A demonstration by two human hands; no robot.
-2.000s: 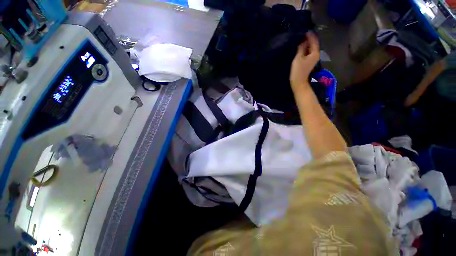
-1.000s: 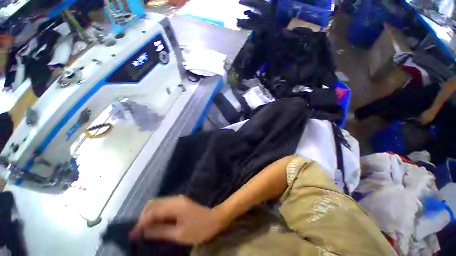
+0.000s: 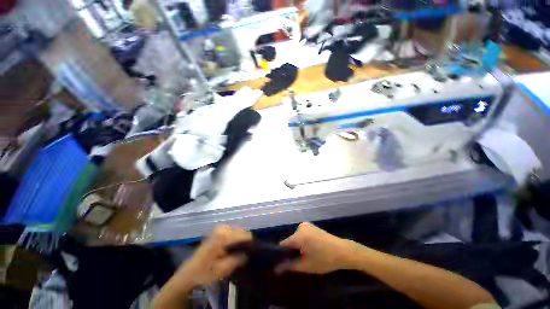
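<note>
My left hand (image 3: 218,256) and my right hand (image 3: 313,248) are close together just below the table's front edge. Both are closed on a black fabric panel (image 3: 265,256), which is bunched between them and hangs into the dark lap area. The hands and cloth are somewhat blurred. The white sewing machine (image 3: 386,114) stands on the pale table beyond, with its needle area (image 3: 310,142) above and between the hands. A white and black garment body (image 3: 196,151) lies heaped on the table left of the needle.
A white cloth (image 3: 509,151) hangs at the machine's right end. A blue basket (image 3: 48,175) and a small corded device (image 3: 96,211) are at the left. Black cut pieces (image 3: 280,78) lie on the wooden board behind. The ruler-marked table edge (image 3: 362,199) runs across the front.
The view has swung left to face the machine. My right hand has come from the black pile at right to the front of the table with black fabric. My left hand has come into view.
</note>
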